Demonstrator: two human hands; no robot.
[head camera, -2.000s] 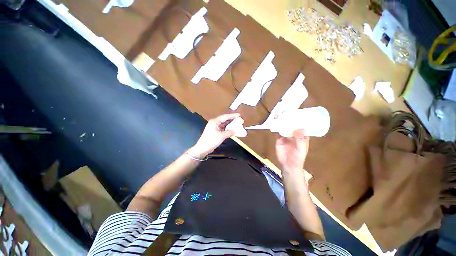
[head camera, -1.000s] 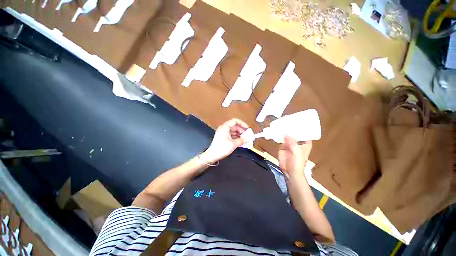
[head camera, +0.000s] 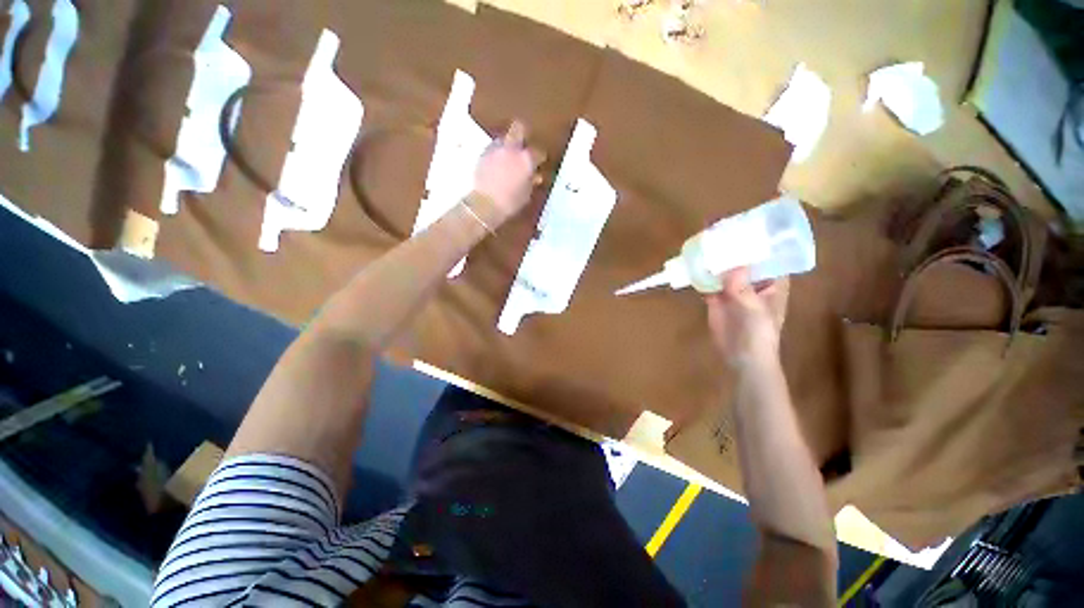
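Observation:
Brown bag panels (head camera: 392, 279) lie overlapped in a row across the table, with white stepped reinforcement pieces (head camera: 568, 232) on them. Thin dark curved handles (head camera: 363, 178) arch between some white pieces. My left hand (head camera: 511, 172) is over the panels, at the upper part of the second white piece from the right. Its fingers are bent; whether it holds anything is unclear. My right hand (head camera: 747, 315) grips the translucent white glue bottle (head camera: 755, 244). The bottle is tilted, its pointed nozzle towards the left, above brown panel to the right of the nearest white piece.
Two crumpled white wads (head camera: 906, 97) lie on the tan table (head camera: 713, 89) at the far side. Part-made brown bags with handles (head camera: 951, 410) are piled at the right. A few small hardware pieces (head camera: 680, 21) show at the top edge. The table's near edge runs diagonally below my arms.
My left hand has moved from the bottle's nozzle up and away over the panels. The white wad it held no longer shows. The bottle has moved slightly right, and the view has shifted.

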